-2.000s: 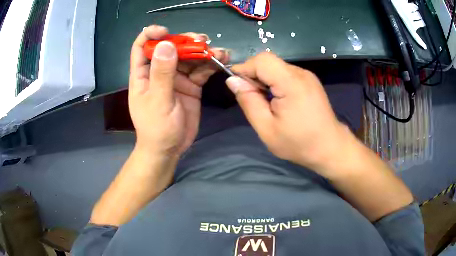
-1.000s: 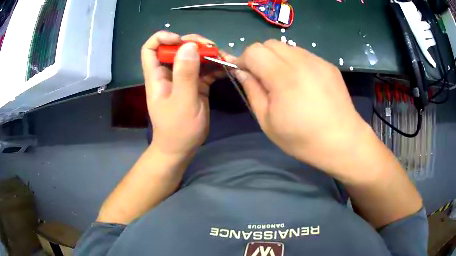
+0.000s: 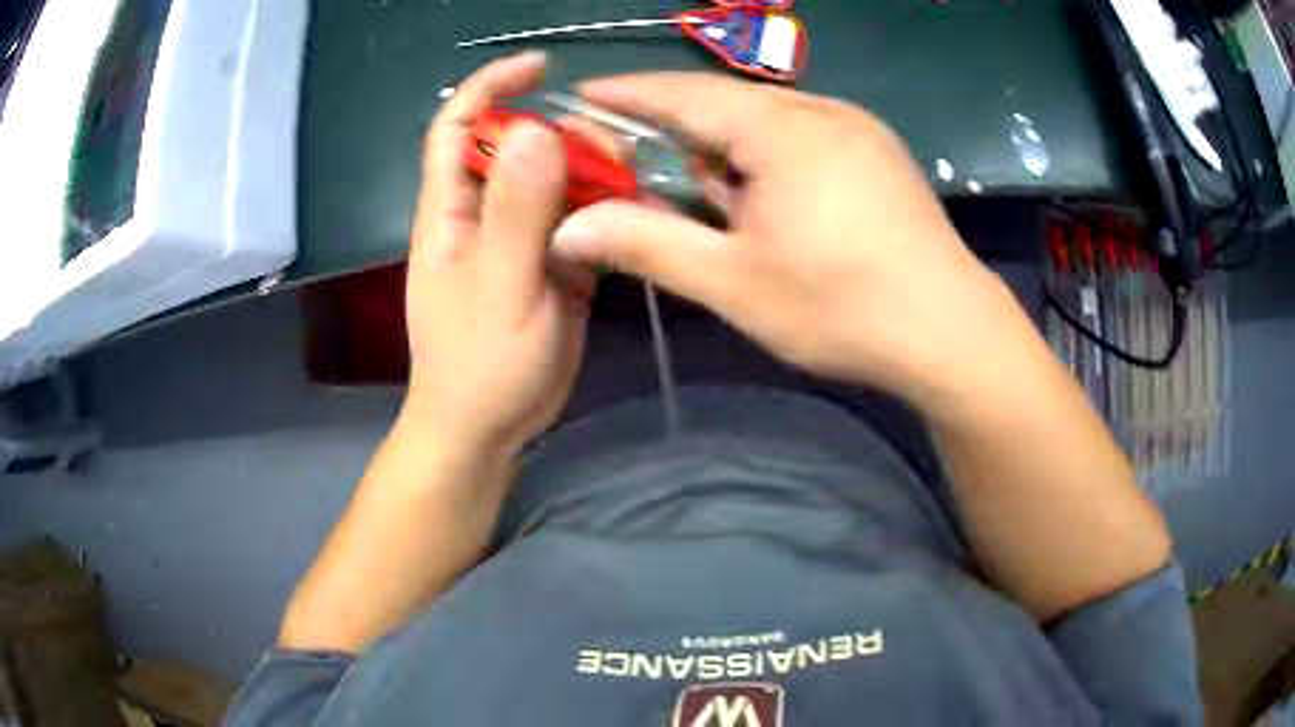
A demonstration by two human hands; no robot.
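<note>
The red plastic unit is in my left hand, pinched between thumb and fingers. Its thin metal probe points down toward my body, blurred. My right hand is against the unit's right end, its thumb touching the red body. A thin silver tool lies in the right fingers, with a greyish translucent part near the palm, partly hidden. Blur hides whether its tip touches the unit. Another red unit with a blue board and white display lies on the mat, its metal rod pointing left.
The dark green mat bears small white pieces. A large white casing stands at left. At right are a black pen-like tool with a cable and a white flat shape. Clear tubes with red-ended probes are below the mat's right edge.
My right hand has moved up and left and now closes around the unit's right end, with its thumb on the red body. The probe now points more steeply down.
</note>
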